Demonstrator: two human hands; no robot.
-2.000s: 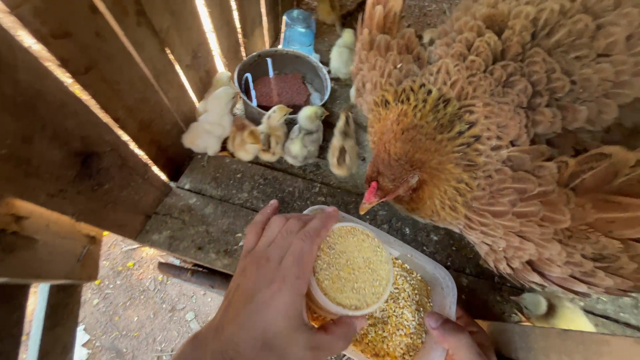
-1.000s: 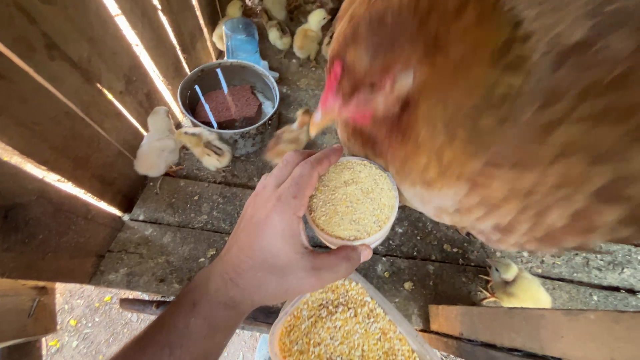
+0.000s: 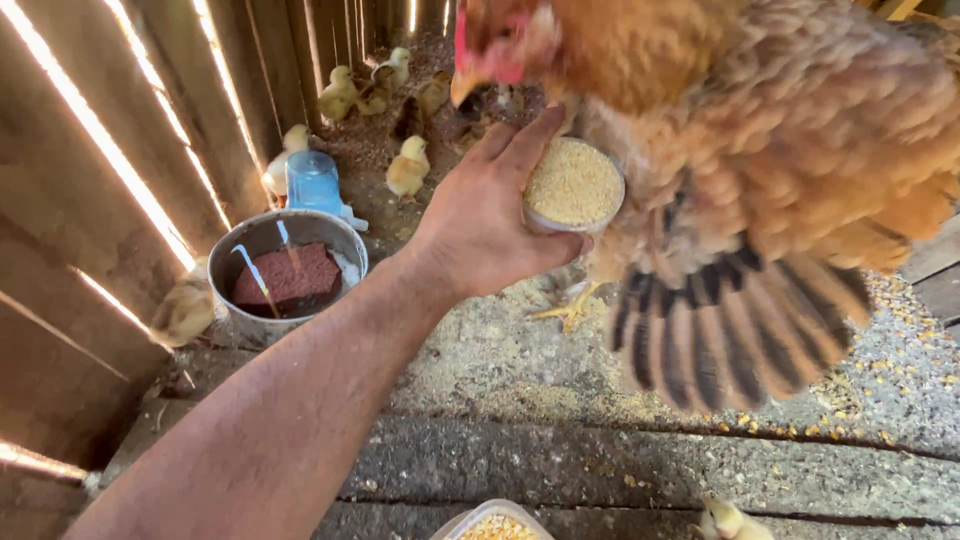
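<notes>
My left hand [image 3: 499, 214] reaches forward and grips a round tub of fine yellow feed [image 3: 576, 184], its thumb and fingers around the rim. Right against the tub stands a brown hen [image 3: 720, 127] with its wing spread low; its head is above my fingers. At the bottom edge shows part of a clear plastic container of cracked corn [image 3: 499, 528]. My right hand is out of view, so what it touches is hidden.
A metal pot [image 3: 259, 330] with a reddish block [image 3: 289, 277] stands at the left beside a blue drinker [image 3: 313, 180]. Several chicks [image 3: 409, 169] are beyond it. One chick [image 3: 731, 521] is near the bottom edge. Slatted wood wall [image 3: 75, 202] at left; corn [image 3: 900, 360] lies scattered right.
My left hand has carried the feed tub forward, away from the corn container. The hen has raised its head and spread a wing. My right hand, seen two seconds ago, is out of view.
</notes>
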